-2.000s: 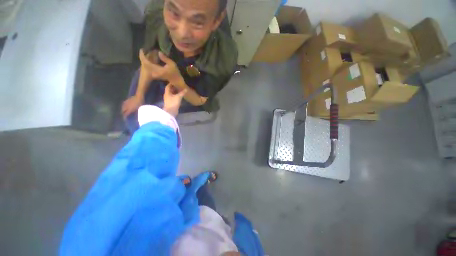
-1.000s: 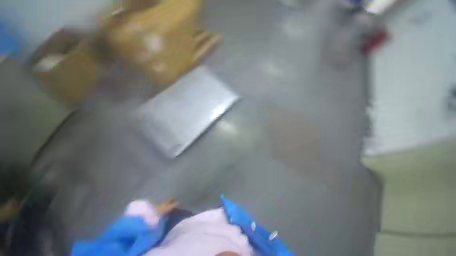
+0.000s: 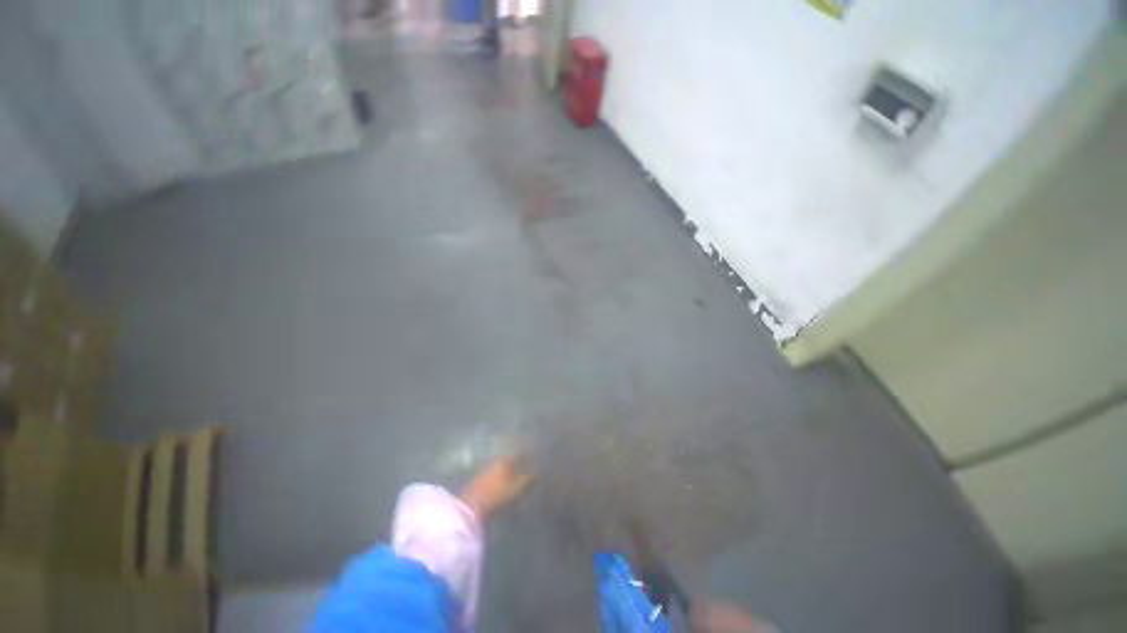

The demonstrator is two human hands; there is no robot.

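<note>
My left hand (image 3: 498, 485) is low in the middle of the view, past a pink cuff and a blue sleeve. It hangs over the grey floor (image 3: 371, 322) and is blurred. No object shows in it, but its finger pose is unclear. A blurred skin-toned patch at the bottom edge, right of the blue smock flap (image 3: 628, 596), looks like my right hand (image 3: 732, 617), mostly cut off. Its state cannot be seen.
Brown cartons (image 3: 56, 371) and a slatted brown piece (image 3: 173, 501) stand at the left. A red box (image 3: 586, 82) stands by the white wall (image 3: 742, 136). A small wall box (image 3: 897, 104) and a pale green panel (image 3: 1013, 334) are at the right.
The view has swung right, away from the seated person and the trolley, towards a passage with a white wall. My left hand has left the person's arm and now hangs low.
</note>
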